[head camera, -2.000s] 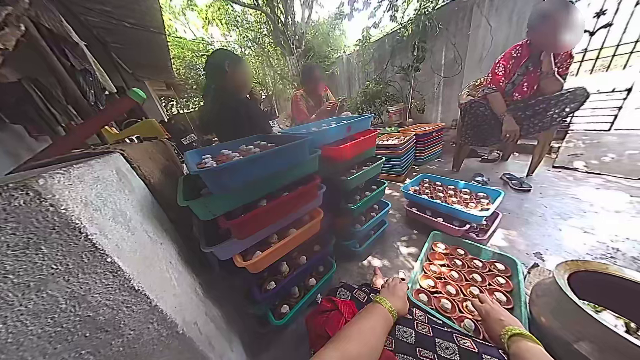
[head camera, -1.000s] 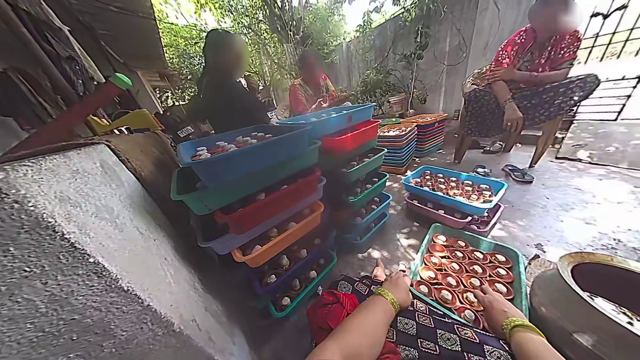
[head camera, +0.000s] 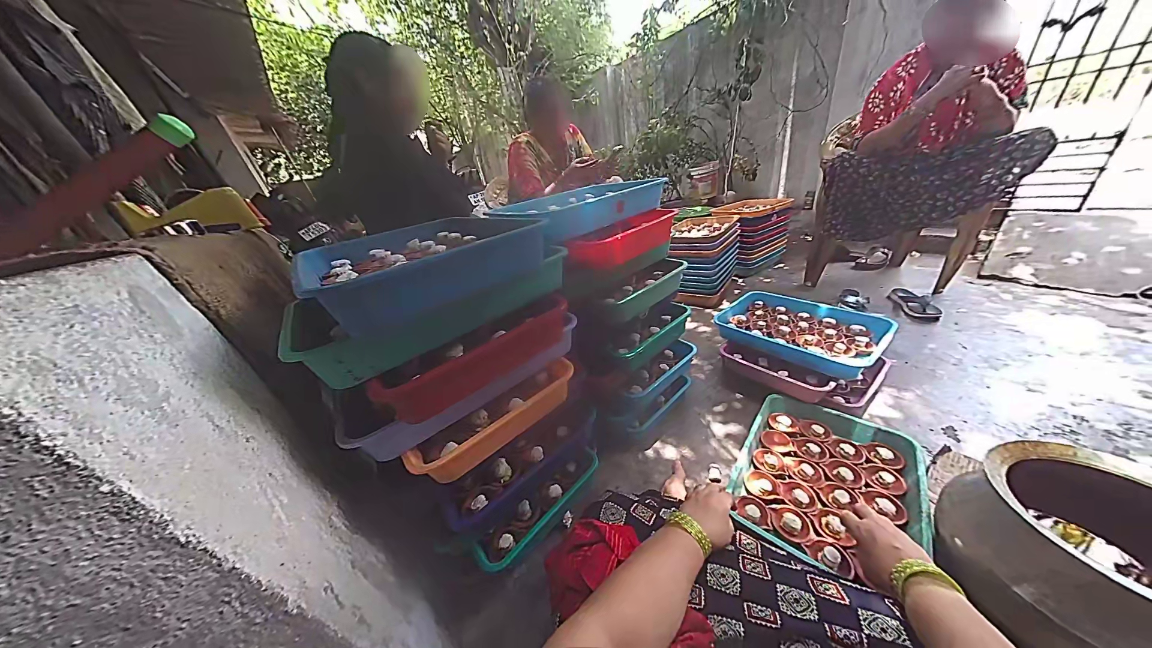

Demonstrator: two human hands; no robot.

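Observation:
A green plastic tray (head camera: 916,486) lies in front of me, filled with rows of small reddish clay cups (head camera: 845,473), each with a whitish piece in it. My left hand (head camera: 707,513) is at the tray's left side, above the patterned cloth on my lap (head camera: 751,576); a small white-topped thing (head camera: 715,472) shows at its fingers, and whether it is gripped is unclear. My right hand (head camera: 880,544) reaches over the tray's near right part, its fingertips at the cups. I cannot tell whether it holds one. Both wrists wear yellow-green bangles.
Tall stacks of coloured trays (head camera: 486,441) stand at the left, beside a sloping concrete ledge (head camera: 162,360). A blue tray of cups (head camera: 810,360) sits on others beyond mine. A large metal pot (head camera: 999,531) is at the right. Several people sit behind, one on a chair (head camera: 819,234).
The seated person at the right has brought both hands up together near the face; one second ago an arm was lowered. My hands remain around the green tray.

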